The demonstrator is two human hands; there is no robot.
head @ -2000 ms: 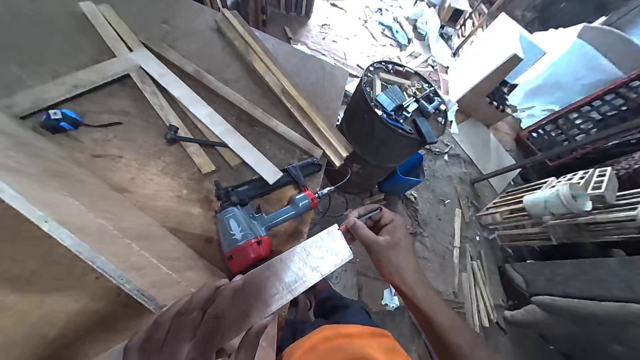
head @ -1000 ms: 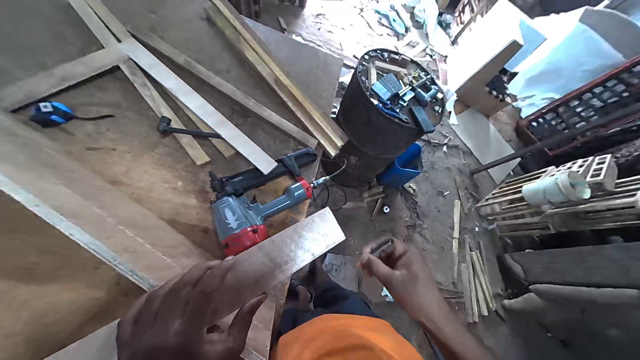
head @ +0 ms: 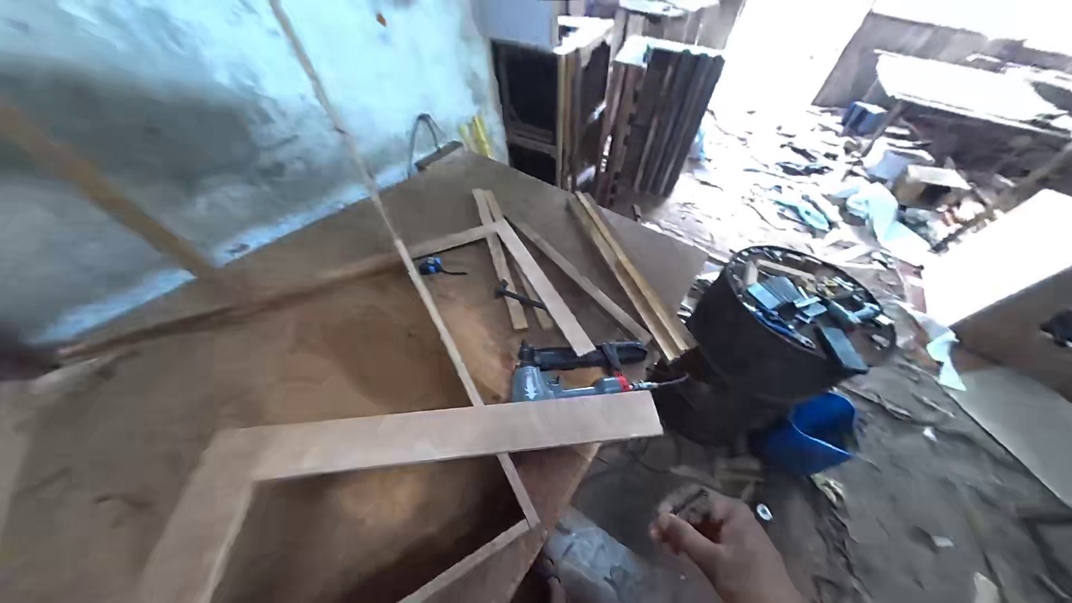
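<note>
My right hand is at the lower right, its fingers pinching a small dark stick-like object. A dark, blurred shape at the left edge may be my left hand; its fingers cannot be made out. A flat wooden strip lies across the lower middle, meeting another board at its left end. Just behind it rests a grey and red pneumatic nailer, partly hidden by the strip. A thin wooden batten runs diagonally over the bench. Farther back are a hammer and a blue tape measure.
Loose wooden slats lie on the bench. Right of it stands a dark drum topped with tools and scraps, beside a blue container. Stacked panels lean behind. Debris covers the floor, and a stained wall rises at left.
The view has swung up and left. My left hand, on the wooden strip before, is no longer on that part of it. My right hand still holds the small dark object, now away from the strip's end.
</note>
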